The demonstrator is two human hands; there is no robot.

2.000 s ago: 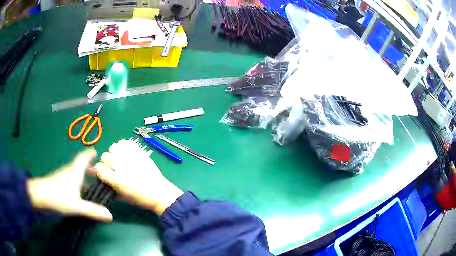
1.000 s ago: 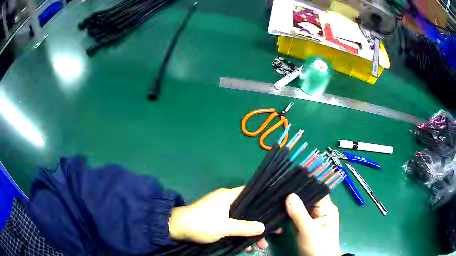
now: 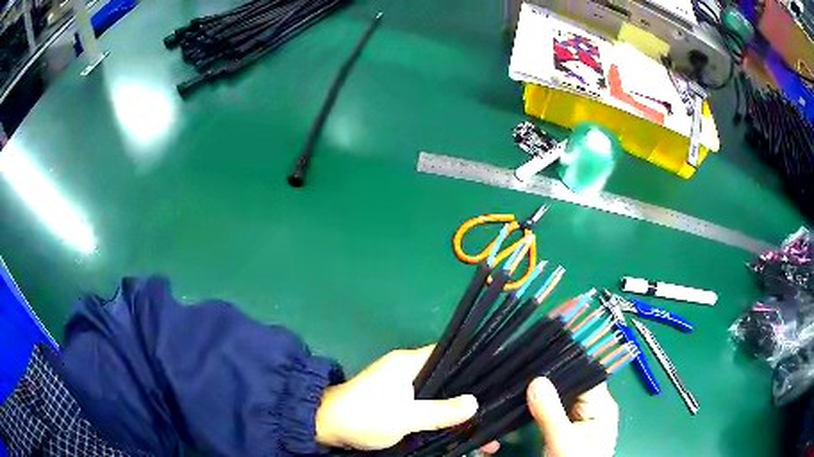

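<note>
A bundle of black cable leads [image 3: 518,348] is held above the bench near the bottom of the view. Its stripped ends, with blue, brown or red and whitish cores, point up and right and are fanned out. My left hand [image 3: 393,402] grips the bundle from the left, thumb across the cables. My right hand [image 3: 576,419] grips it from the right, thumb on top, and is partly cut off by the lower edge. The far ends of the cables are hidden below my hands.
Orange-handled scissors [image 3: 486,239] lie behind the cores. Blue-handled cutters [image 3: 635,344], a slim silver tool [image 3: 665,366] and a marker [image 3: 669,291] lie right. A steel rule [image 3: 464,168], green item [image 3: 587,159] and yellow bin [image 3: 571,114] are farther back. A single cable [image 3: 332,107] and a cable pile [image 3: 241,40] lie left.
Earlier my hands were low at the left over the cables; now both hold the bundle up. Since one second ago the cable ends have spread wider. The view has turned left.
</note>
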